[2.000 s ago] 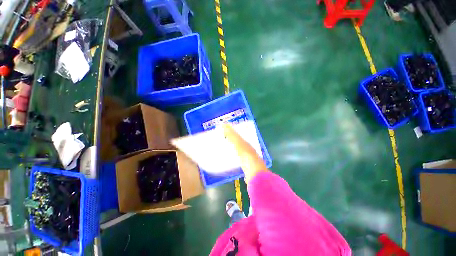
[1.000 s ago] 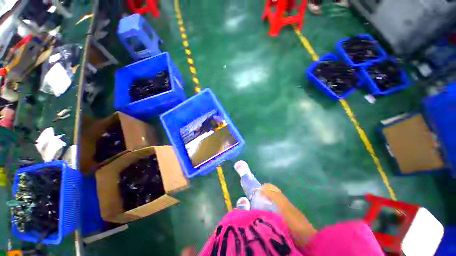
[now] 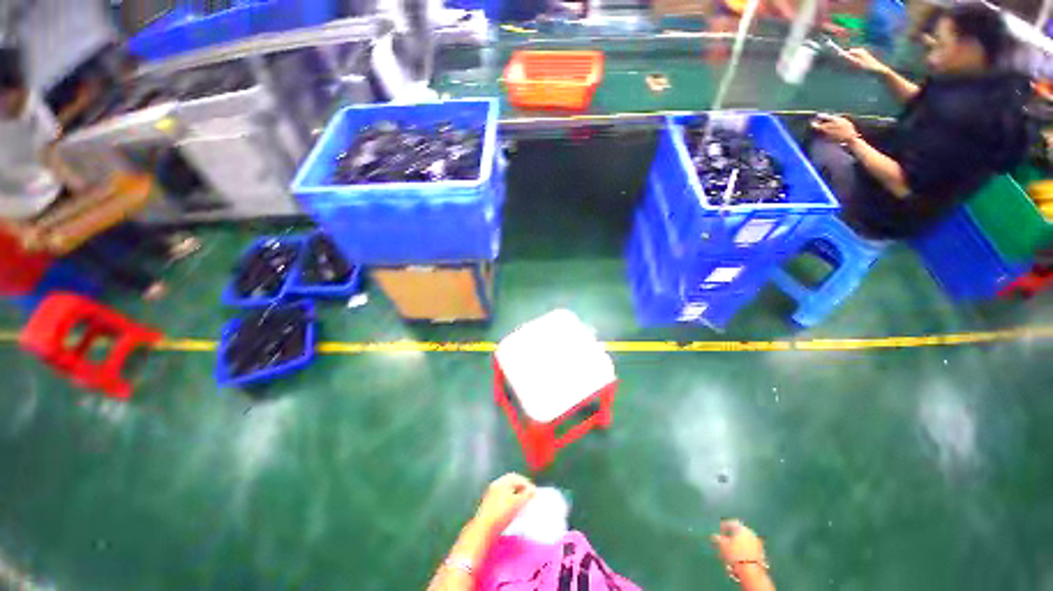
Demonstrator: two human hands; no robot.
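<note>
A red plastic stool with a white square top (image 3: 557, 365) stands in front of me. My left hand (image 3: 505, 498) is low in the middle with its fingers bent, beside a blurred white patch at my pink top; I cannot tell whether it holds anything. My right hand (image 3: 740, 545) is low on the right, small and blurred, with its fingers curled and no object visible in it. Beyond the stool, a large blue tote (image 3: 398, 219) heaped with black adapters stands at left. Another full blue tote (image 3: 751, 225) stands at right on stacked totes.
Three small blue totes (image 3: 266, 342) of black parts and a red stool (image 3: 87, 343) are at left. An orange basket (image 3: 554, 81) is on the green bench (image 3: 635, 95). A person in black (image 3: 958, 144) sits at right by a light-blue stool (image 3: 822, 283).
The view has turned from the cartons and blue tote with the printed sheet to the white-topped stool and large totes. The white sheet-like thing seen earlier at my arm is no longer visible there.
</note>
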